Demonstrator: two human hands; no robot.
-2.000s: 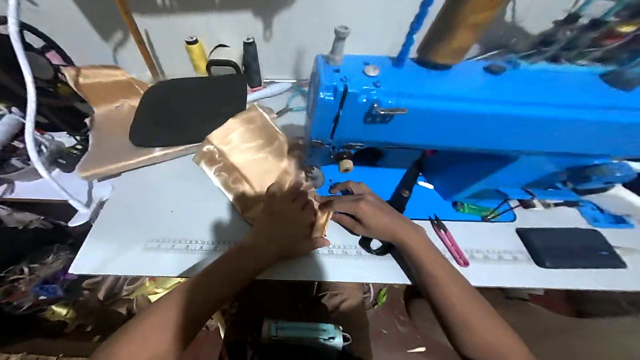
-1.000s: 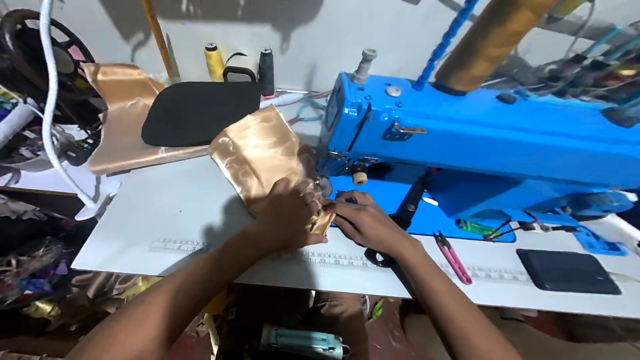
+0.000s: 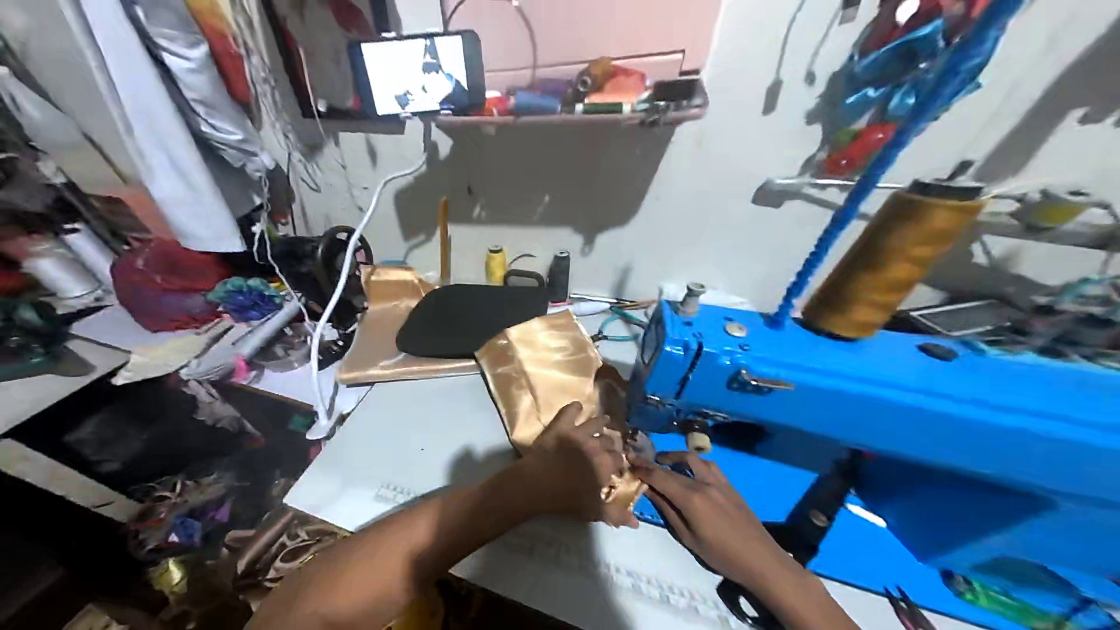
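Observation:
A piece of gold satin fabric [image 3: 551,367] lies at the left of the needle area of a blue sewing machine [image 3: 875,394]. My left hand [image 3: 582,464] holds its near end, fingers bunched on the cloth. Close beside it, my right hand [image 3: 691,499] has its fingertips at the cloth's right edge, just in front of the presser foot area; whether they pinch it is hidden. Black-handled scissors [image 3: 744,599] lie partly under my right wrist. More folded gold satin [image 3: 411,363] rests behind, under a black flat pad [image 3: 472,319].
A white flexible phone holder [image 3: 324,376] rises from the table's left, its phone [image 3: 418,74] lit. Yellow [image 3: 496,265] and dark [image 3: 558,276] thread spools stand by the wall. A large golden-brown thread cone [image 3: 892,258] stands above the machine. Thread snips [image 3: 908,608] lie near the front edge.
The view has tilted up and left, bringing the wall shelf and phone into sight. Both hands stay at the cloth beside the machine's needle area.

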